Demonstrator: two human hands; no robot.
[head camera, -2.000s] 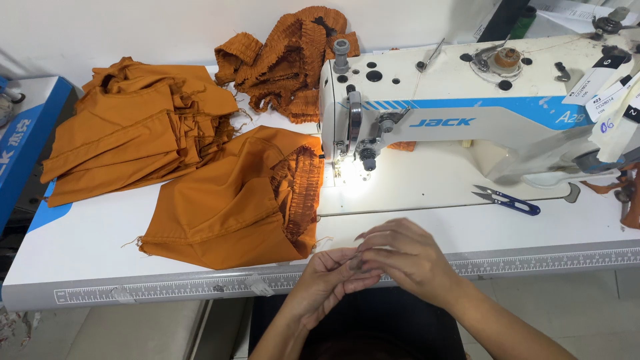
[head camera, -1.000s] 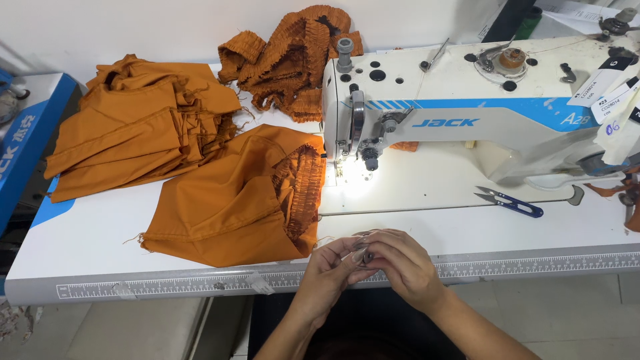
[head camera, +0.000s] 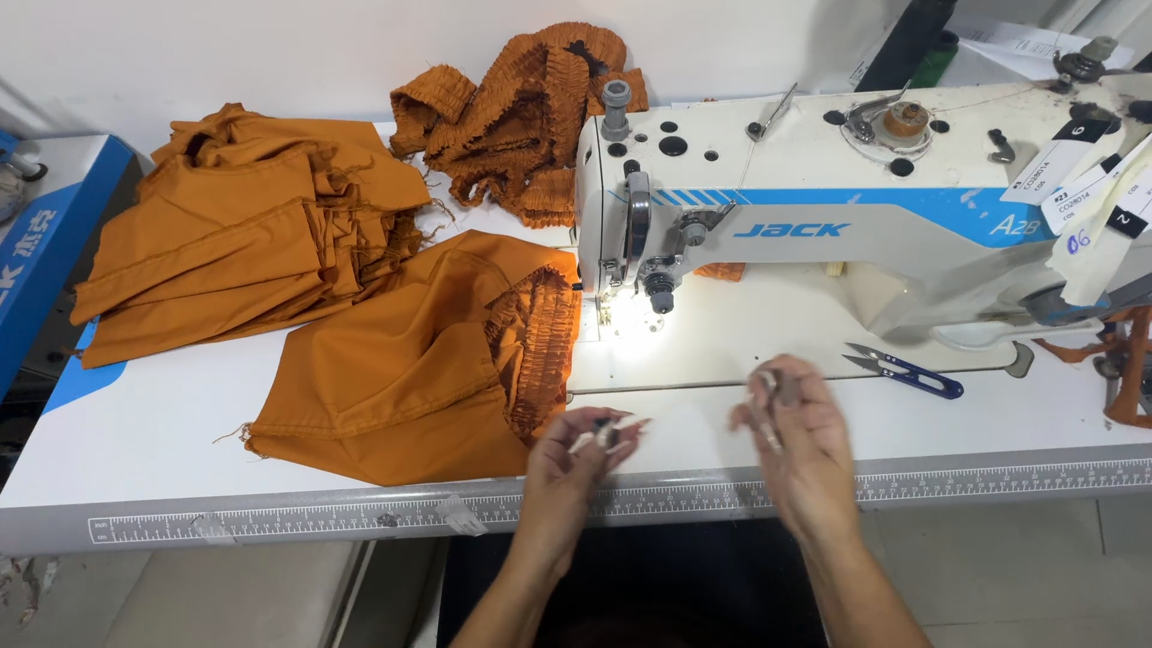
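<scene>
Over the table's front edge, my left hand (head camera: 576, 463) pinches a small pale scrap (head camera: 598, 436), perhaps fabric or paper. My right hand (head camera: 796, 432), blurred, holds another thin pale strip (head camera: 768, 414) between thumb and fingers. A rust-orange garment piece (head camera: 387, 378) with a gathered elastic band (head camera: 535, 346) lies left of the lit needle area of the Jack sewing machine (head camera: 801, 229). Blue-handled thread snips (head camera: 909, 371) rest on the machine bed at the right.
A stack of rust-orange fabric pieces (head camera: 225, 234) lies at the left, and a heap of gathered elastic bands (head camera: 522, 117) behind the machine head. Paper tags (head camera: 1062, 162) hang on the machine's right. A measuring scale (head camera: 405, 522) runs along the table's front edge.
My hands were together in front of the machine and are now apart, the left one to the left and the right one to the right, each with a pale piece. The orange garment has not moved.
</scene>
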